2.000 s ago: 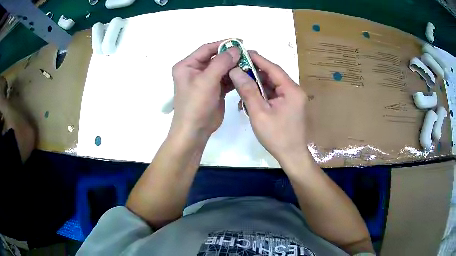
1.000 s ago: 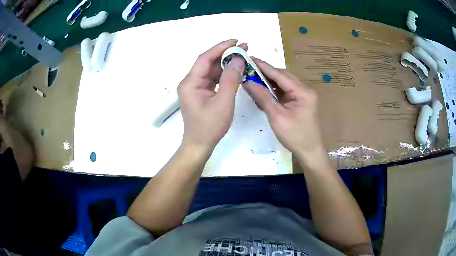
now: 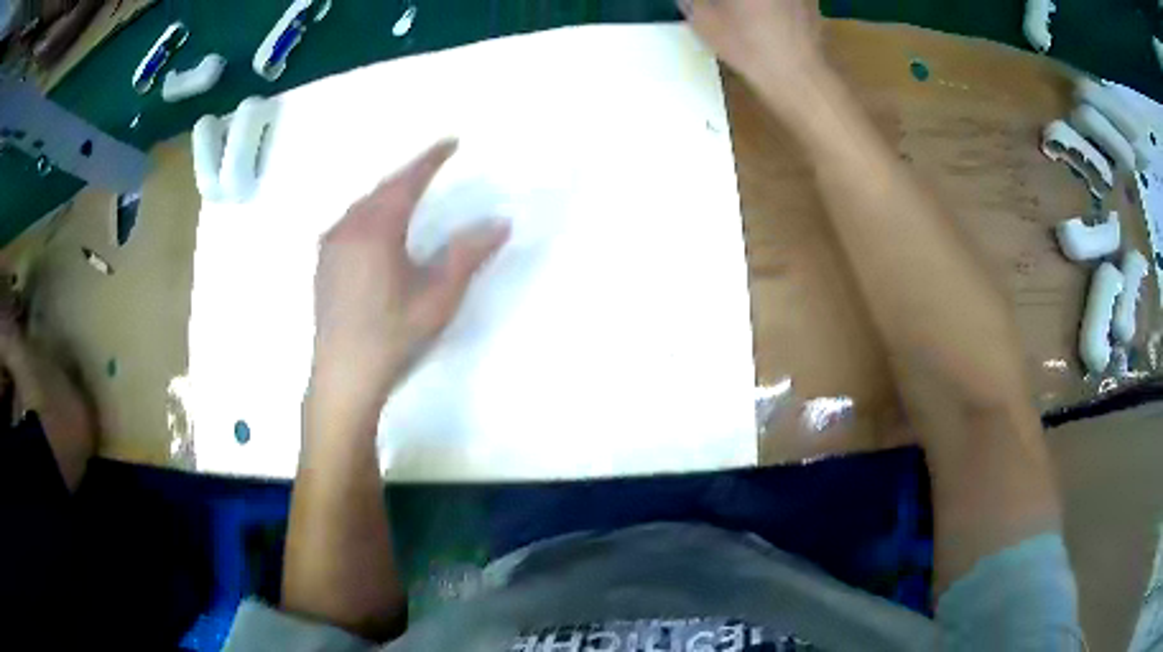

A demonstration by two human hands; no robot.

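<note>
My left hand [image 3: 383, 274] is over the white work sheet [image 3: 612, 280], blurred, with thumb and fingers spread apart. A pale blurred shape shows between the thumb and fingers; I cannot tell if it is a housing piece or shadow. My right hand [image 3: 763, 45] reaches to the far edge of the sheet, over the green belt, and is cut off by the top of the picture. Its fingertips are out of view, and I cannot tell if it holds anything. The housing with blue cell and green board is not visible.
Two curved white covers [image 3: 240, 150] lie at the sheet's left edge. Part-filled housings [image 3: 287, 36] lie on the green belt [image 3: 510, 19]. More curved covers [image 3: 1099, 318] lie on the cardboard at right. A metal bracket [image 3: 77, 134] and another person's arm [image 3: 49, 382] are at left.
My hands have parted. My right hand has moved from the housing up to the far edge. My left hand has moved left and its fingers have spread. The housing has gone from view.
</note>
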